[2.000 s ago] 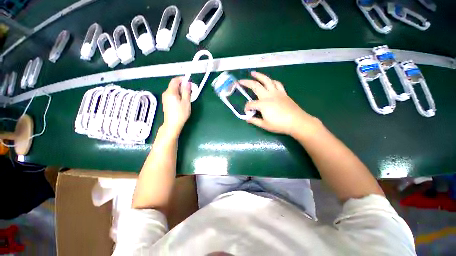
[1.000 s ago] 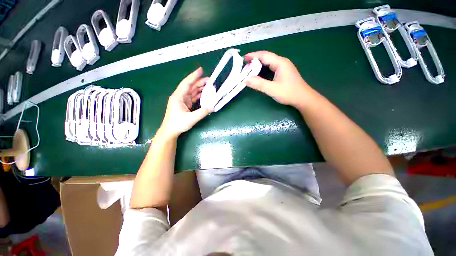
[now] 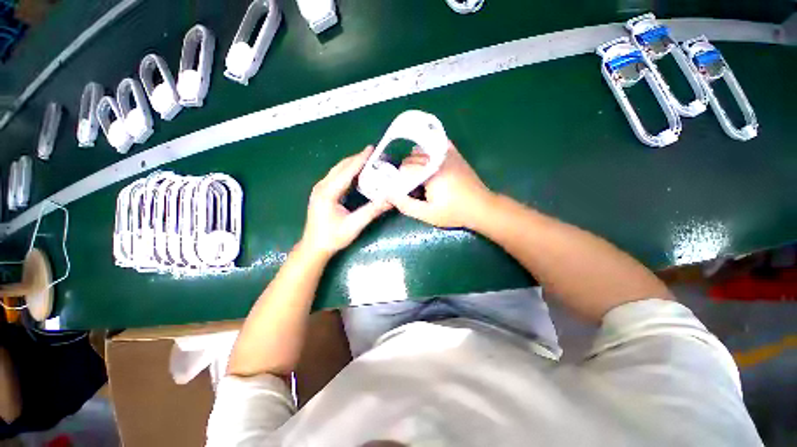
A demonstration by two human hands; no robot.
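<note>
A white loop-shaped unit point(image 3: 426, 128) is held between both hands above the green surface, its open middle facing up and its solid end toward the lower left. No blue shows on it. My left hand point(image 3: 339, 205) grips its lower left end. My right hand point(image 3: 450, 188) grips its right side, with fingers showing through the opening. The underside of the unit is hidden. A row of white covers point(image 3: 179, 223) lies overlapping at the left. Three base housings with blue bands point(image 3: 645, 98) lie at the right, partly over the pale strip.
Several closed white units point(image 3: 196, 66) lie on the far belt beyond the pale curved strip point(image 3: 288, 108). A wooden spool point(image 3: 38, 284) with white wire stands far left. An open carton point(image 3: 157, 384) with white film is below the table edge, left of my lap.
The cover and housing, apart two seconds ago and angled together one second ago, now show as one unit, turned and nearer me. Both hands have closed in around it. Units on the far belt have shifted left.
</note>
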